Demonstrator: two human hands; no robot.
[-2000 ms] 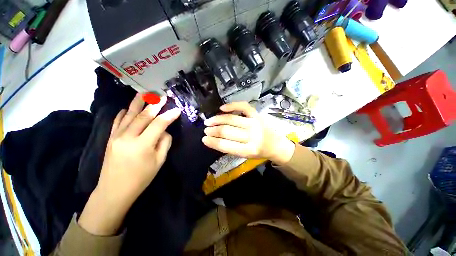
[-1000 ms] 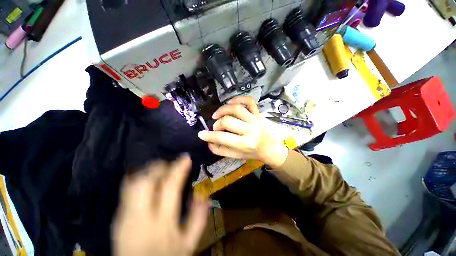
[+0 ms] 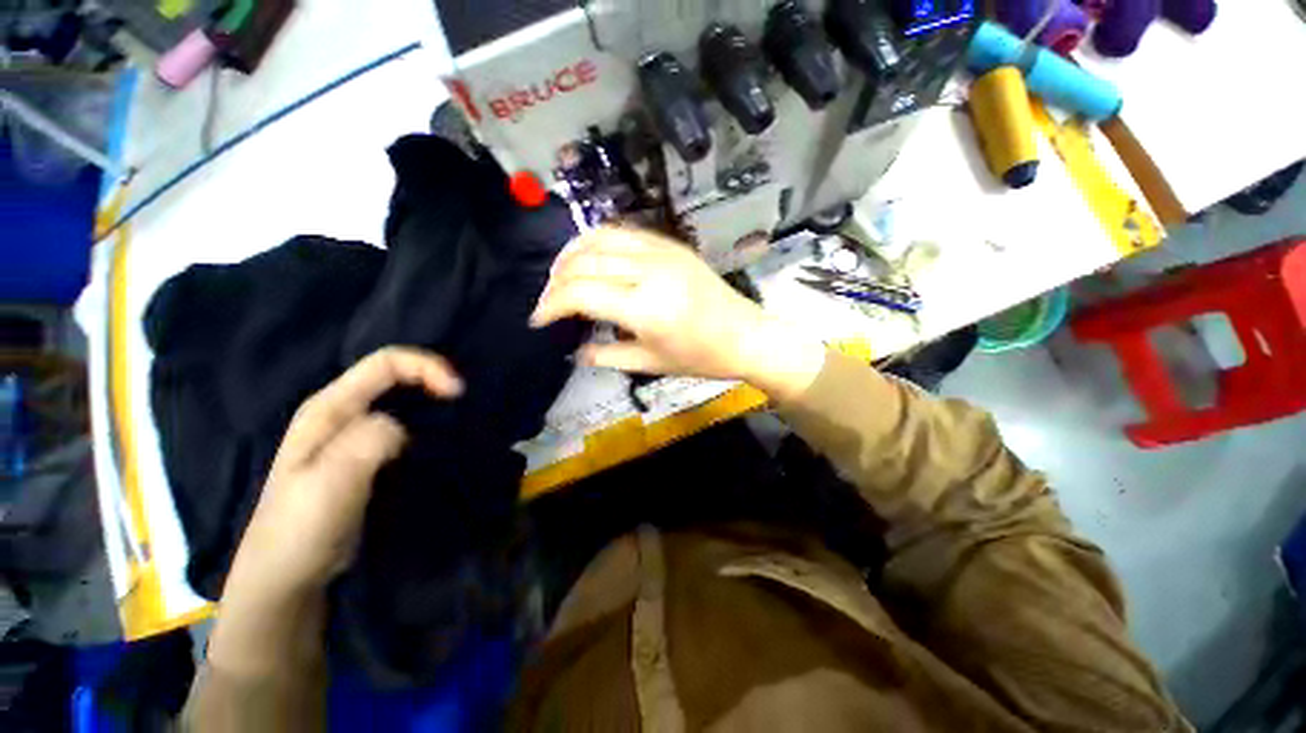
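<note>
The black garment lies in a heap on the table left of the overlock machine and hangs over the front edge. Its right part reaches the needle area beside the red dot. My left hand is over the garment, fingers bent and apart; I cannot tell whether it pinches any cloth. My right hand is just in front of the needle area at the garment's right edge, fingers curved and spread. Its fingertips partly hide the foot, and whether they grip cloth is unclear.
Thread snips lie right of the machine. Mustard and light blue thread cones stand behind them. Yellow tape edges the table. A red stool and a green basket are at the right, below the table.
The view has shifted, so the machine sits higher and further right. My left hand has moved left, away from the needle area, over the garment. My right hand remains near the foot, its fingers more spread.
</note>
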